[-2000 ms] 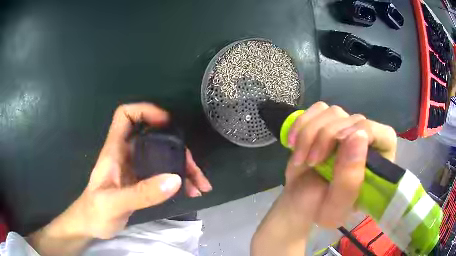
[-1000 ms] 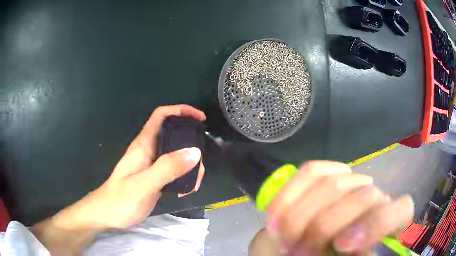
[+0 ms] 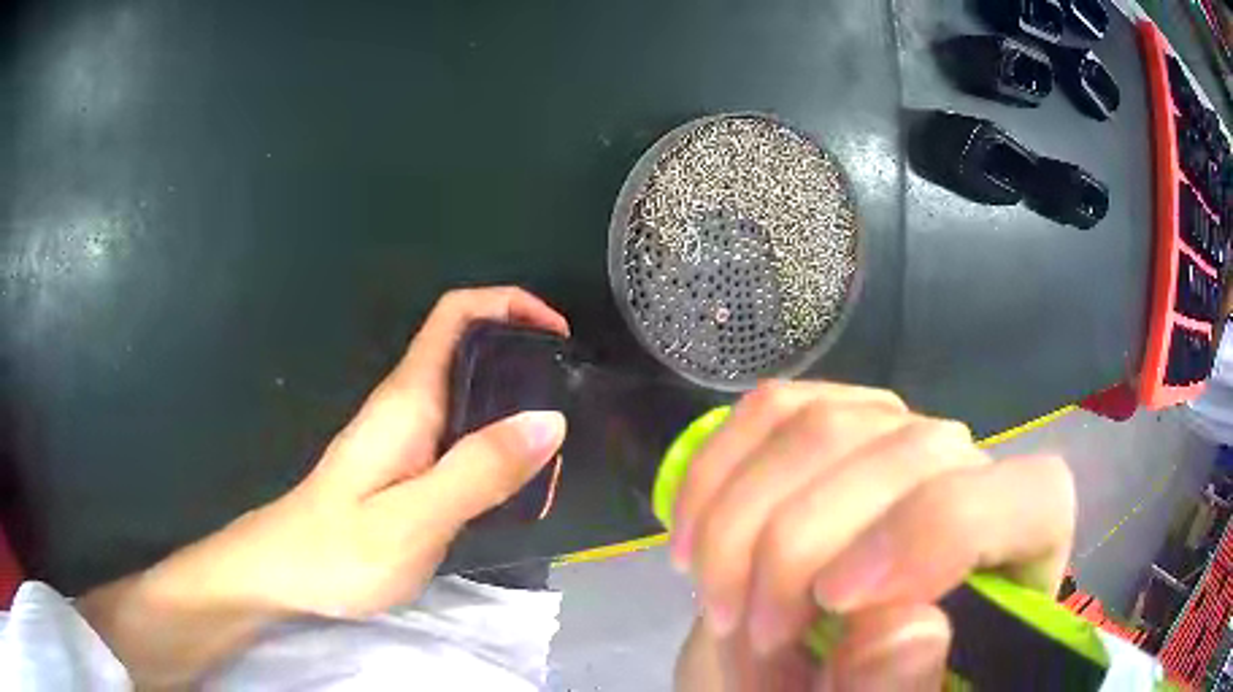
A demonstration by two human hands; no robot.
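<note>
My left hand holds a black plastic housing at the lower centre-left, thumb on its near face. My right hand is closed around a lime-green and black electric screwdriver. Its bright green ring shows ahead of my fingers. The dark nose points left at the housing's right side; whether the bit touches is too blurred to tell. A round grey screw tray lies beyond my hands, with small silver screws heaped along its top and right and bare holes at its lower left.
Several black housings stand on the bench at the upper right. A red-orange parts tray with black parts in its compartments is at the far right. A yellow floor line and red-orange bins show below the bench edge.
The screwdriver has left the screw tray and moved down and left to the housing. My left hand has moved right with the housing. The tray sits slightly further right in view.
</note>
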